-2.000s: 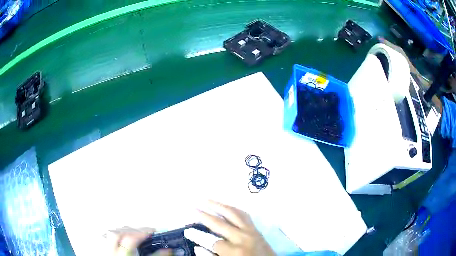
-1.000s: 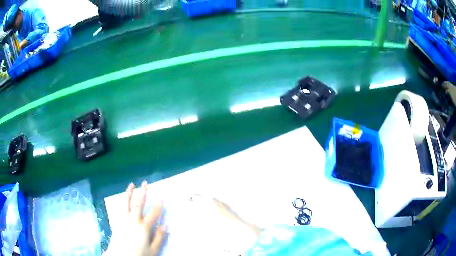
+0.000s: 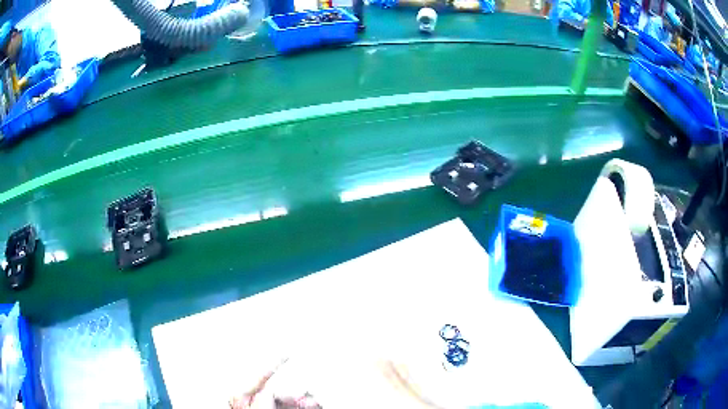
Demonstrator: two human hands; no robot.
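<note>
My left hand (image 3: 267, 393) is at the bottom edge, washed out and cut off. My right hand (image 3: 403, 382) is to its right over the white work sheet (image 3: 319, 319), overexposed, with a bit of light blue sleeve (image 3: 507, 406) beside it. I cannot tell whether either hand holds anything. Several thin black sealing rings (image 3: 455, 350) lie in a small cluster on the sheet. The blue parts bin (image 3: 496, 264), full of black rings, stands at the sheet's right corner.
Black housings lie on the green belt (image 3: 263, 160): one (image 3: 471, 172) above the bin, two at left (image 3: 134, 228). The white tape dispenser (image 3: 595, 295) stands right of the bin. Clear bumpy plastic (image 3: 92, 359) lies at lower left. A person (image 3: 40, 52) is at upper left.
Two seconds ago a black housing was between my hands; it no longer shows. The view has tilted up. My left hand's raised fingers have come down to the bottom edge since one second ago.
</note>
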